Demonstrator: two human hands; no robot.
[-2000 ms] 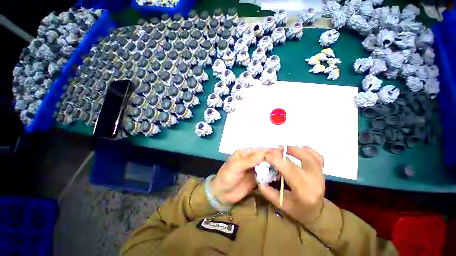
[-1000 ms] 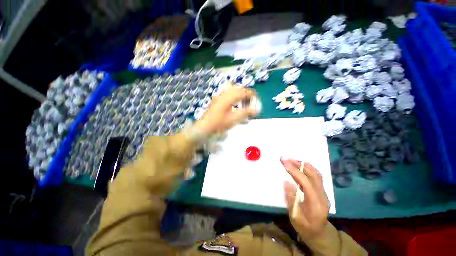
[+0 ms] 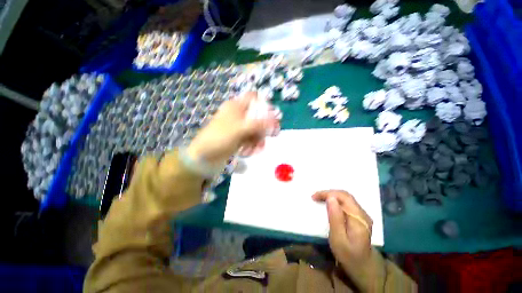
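Note:
My left hand (image 3: 229,131) is motion-blurred above the group of pale bodies left of the white sheet (image 3: 320,143). Its fingers are closed around a blurred pale figurine body (image 3: 260,113). My right hand (image 3: 350,226) is over the sheet's lower right part, with a thin yellow-tan stick (image 3: 359,219) held across the fingers. The stick's tip cannot be made out. A small red dish (image 3: 284,172) lies on the sheet between the hands. Part-assembled bodies (image 3: 289,90) stand behind my left hand, partly hidden by it.
Capped bodies (image 3: 166,109) fill the left bench, with a black phone (image 3: 114,182) on them. Cream-yellow pieces (image 3: 330,105) lie above the sheet. White bodies (image 3: 420,63) and dark grey caps (image 3: 438,163) are heaped at right. Blue crates (image 3: 501,86) flank the bench; one at left (image 3: 54,134) holds pale bodies.
Since one second ago, my left hand has moved left and slightly down, away from the sheet. Two seconds ago both hands were together at the sheet's front edge around a white body.

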